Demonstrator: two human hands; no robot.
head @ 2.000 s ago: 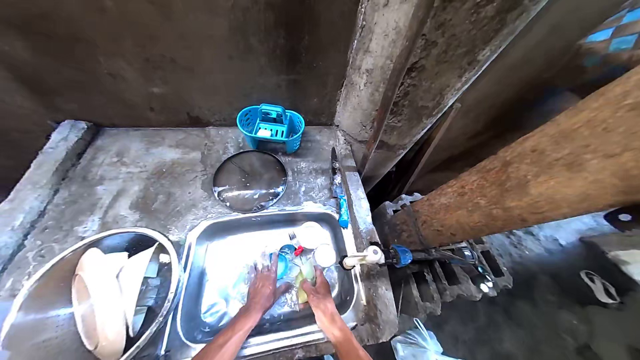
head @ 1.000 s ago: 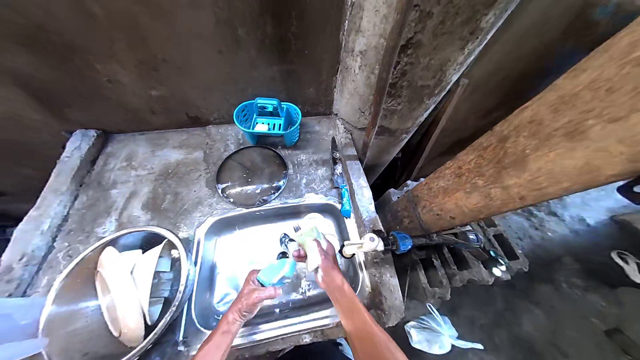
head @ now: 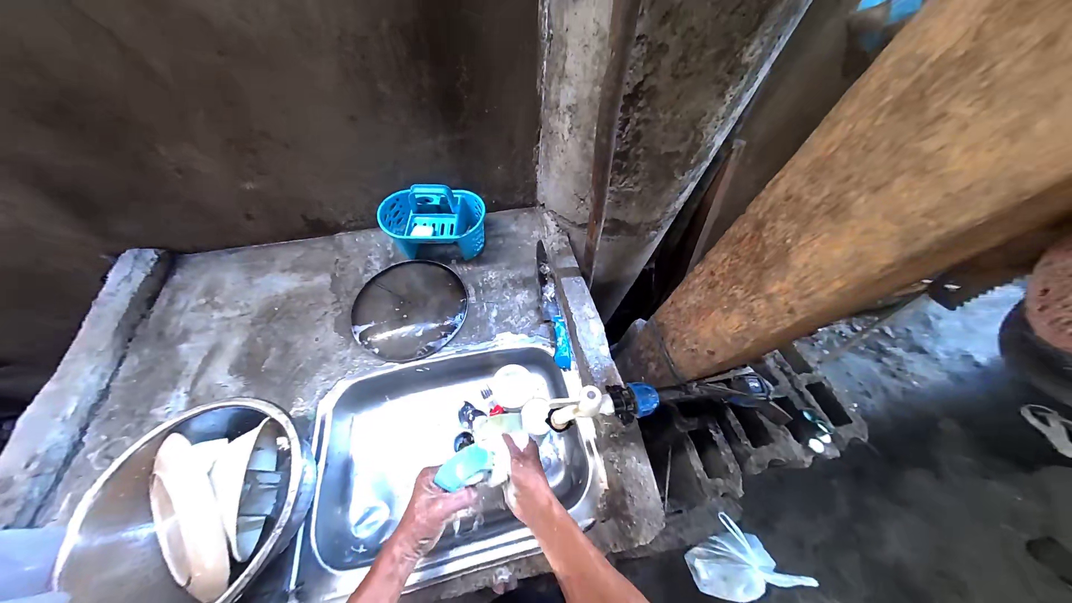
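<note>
My left hand (head: 440,505) holds a light-blue plastic item (head: 463,467), perhaps a cup, over the stainless steel sink (head: 385,419). Against it my right hand (head: 526,476) presses a pale, soapy sponge or cloth (head: 500,456), mostly covered by the fingers. Beyond the hands, at the basin's right end, lie a white round dish (head: 513,386), a fork, something red and some dark items, too small to name. A white plastic faucet (head: 579,405) reaches over the sink's right rim. Near the left end of the basin rests a small clear object (head: 369,519).
A large metal basin (head: 289,435) with pale dishes stands left. On the concrete counter (head: 251,310) are a round dark lid or tray (head: 409,311), a blue plastic caddy (head: 431,222) and a blue-handled knife (head: 561,342). A wooden post (head: 837,218) slants at right; a plastic bag (head: 737,563) lies below.
Two seconds ago both hands were low among the items in the sink. Since then they have lifted the light-blue item and come together around it, with the pale sponge or cloth in my right hand.
</note>
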